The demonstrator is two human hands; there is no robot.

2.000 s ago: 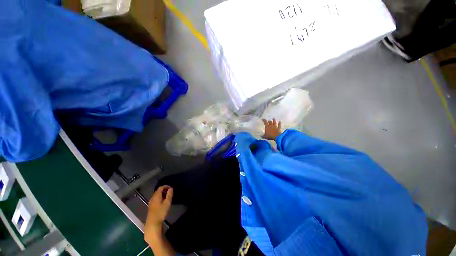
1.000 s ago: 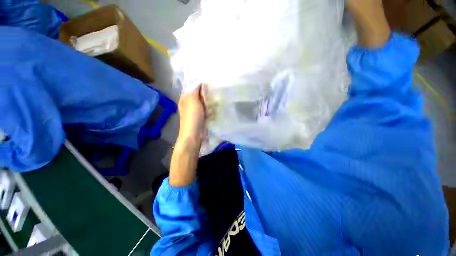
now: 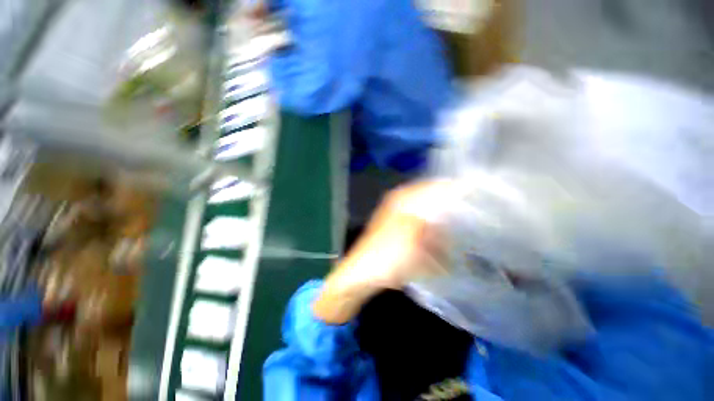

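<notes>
A large crumpled translucent plastic bag [image 3: 517, 251] with white content is held up in front of my chest, at the centre right. My left hand [image 3: 407, 235] grips its left side; the fingers are blurred and partly covered by the plastic. My right hand is not visible; its blue sleeve [image 3: 642, 313] shows below and right of the bag. What is inside the bag cannot be made out.
White product boxes [image 3: 215, 274] stand in a row on the green conveyor belt between pale guide rails [image 3: 244, 313]. A dark-green ledge [image 3: 301, 188] runs beside it. A worker in a blue smock [image 3: 356, 55] is ahead. A brown carton [image 3: 497, 39] stands behind.
The view has swung left, bringing the conveyor row into the middle left. The bag has moved lower and right in the picture, still at my left hand. My right hand has gone from sight.
</notes>
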